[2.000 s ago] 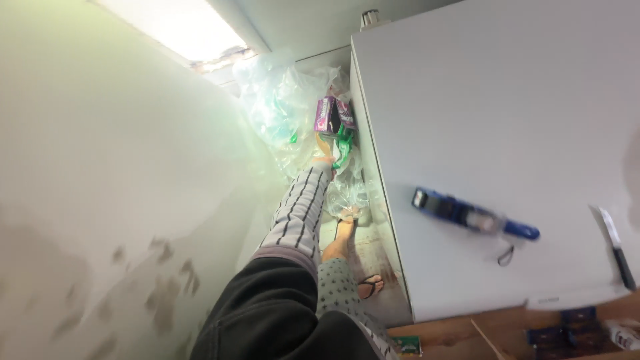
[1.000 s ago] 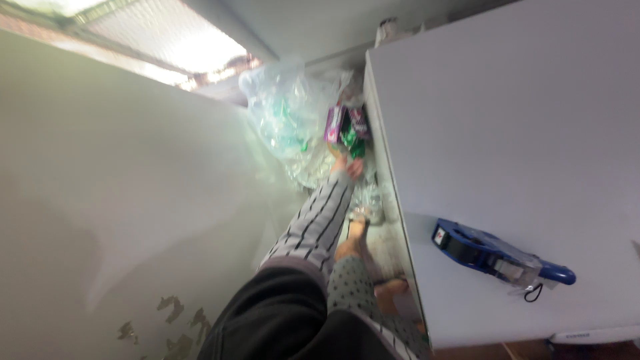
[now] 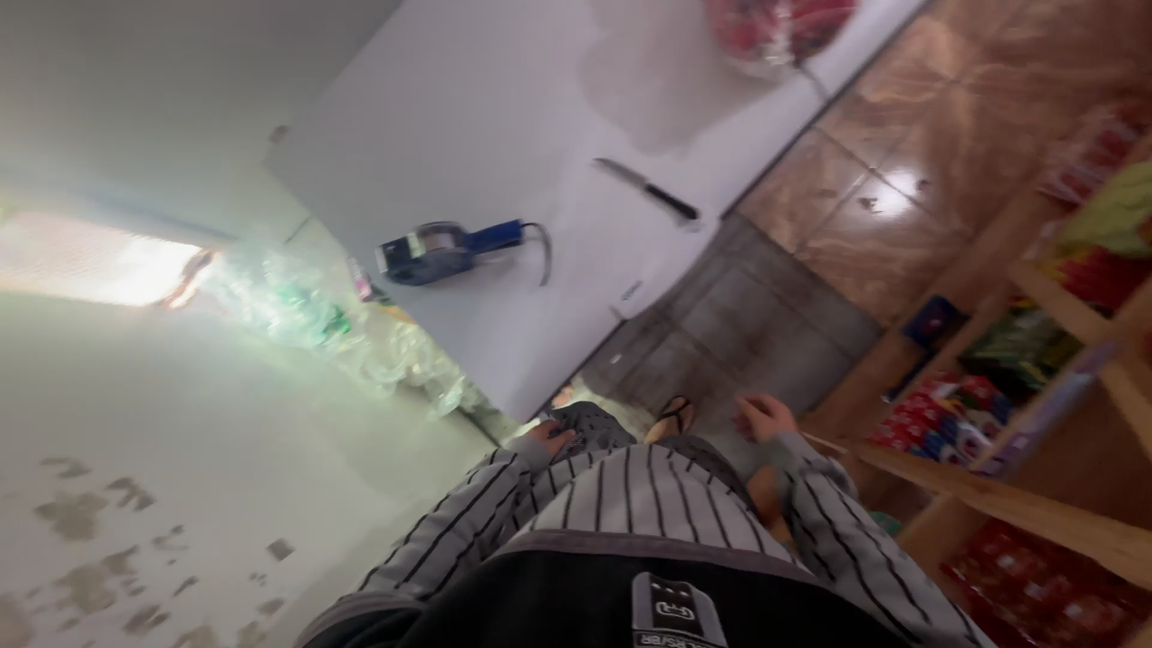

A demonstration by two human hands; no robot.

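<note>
My left hand (image 3: 551,437) hangs low beside my patterned trousers, close to the near corner of a white chest-like unit (image 3: 504,360); whether its fingers are closed is unclear. Off to the right, over the grey floor, my right hand (image 3: 765,418) has its fingers slightly curled, with no object visible in it. A blue tape dispenser (image 3: 450,251) lies on the white top. Farther right on that top is a knife with a black handle (image 3: 646,188). A red item in clear plastic (image 3: 781,31) rests near the upper edge.
Clear plastic bags (image 3: 396,351) fill the gap between the white unit and the stained wall (image 3: 378,468). Wooden shelves (image 3: 1008,504) with packaged goods stand at the right. Grey tiles (image 3: 720,315) and brown tiles (image 3: 900,162) cover the floor between.
The view has swung strongly to the right. One hand was down among the plastic bags and a purple box; now both hands are near my body, away from the bags.
</note>
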